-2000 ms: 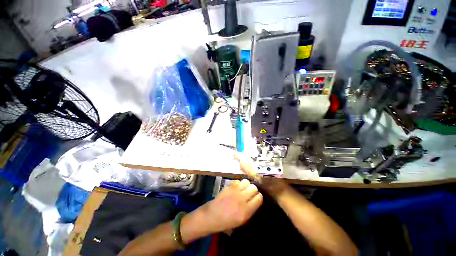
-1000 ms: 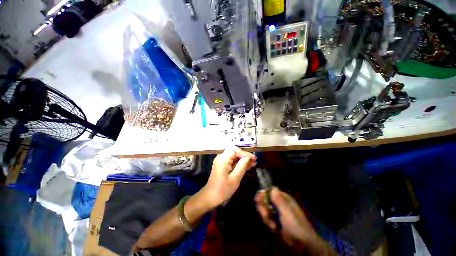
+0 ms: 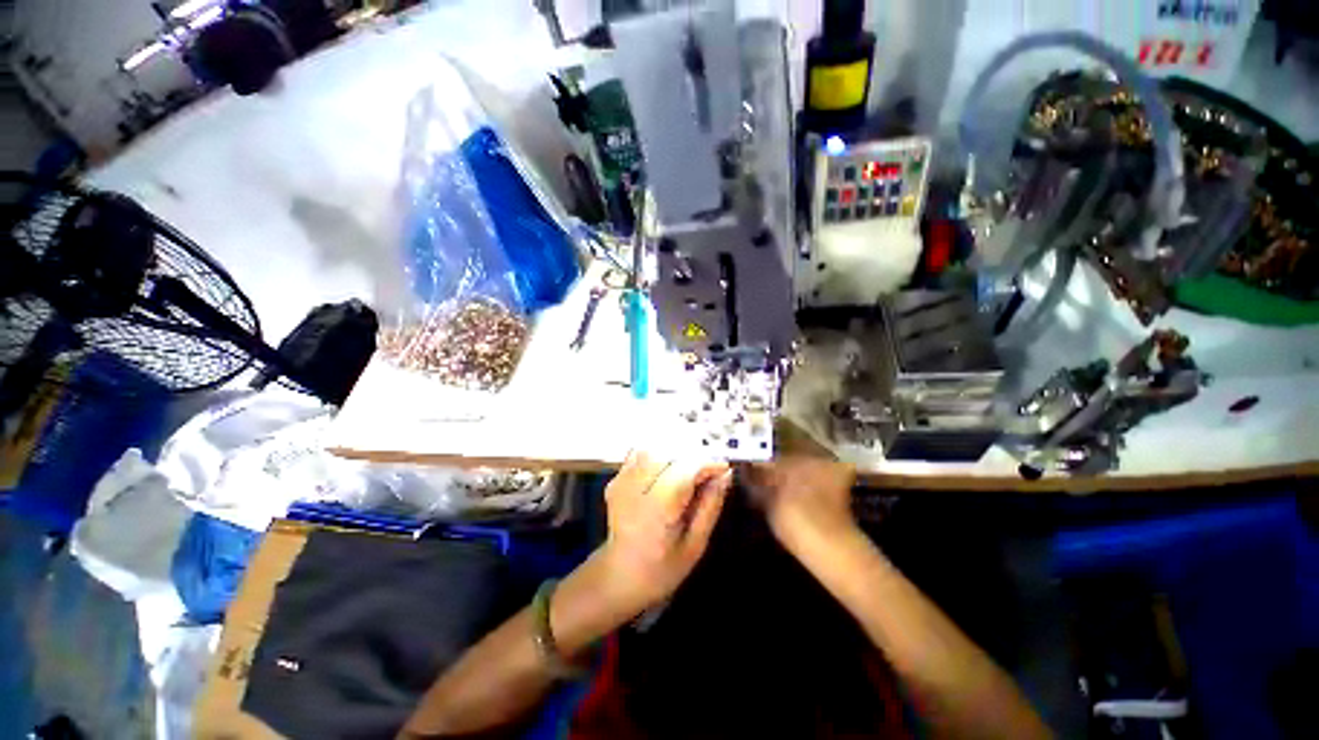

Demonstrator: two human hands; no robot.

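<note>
My left hand [image 3: 661,515], with a bangle on the wrist, is at the table's front edge, just below and left of the presser foot. Its fingers are pinched together on the edge of a dark garment piece [image 3: 735,557], hard to make out against the dark lap. My right hand [image 3: 804,499] is at the edge just right of the presser foot, its fingertips blurred; what it holds is hidden. The button sewing machine head [image 3: 709,275] stands above both hands. Its shiny button clamp and presser foot [image 3: 741,412] are at the table edge, brightly lit.
A turquoise tool [image 3: 638,344] and a bag of buttons [image 3: 460,344] lie left of the head. The control panel [image 3: 872,184], feeder arm [image 3: 1107,405] and green-rimmed bowl [image 3: 1244,297] are right. A dark stack [image 3: 362,629] lies on cardboard lower left; a black fan [image 3: 109,282] stands left.
My right hand has moved up from the lap to the table edge beside the presser foot; the metal tool it held no longer shows. My left hand stays near the edge. The view has shifted.
</note>
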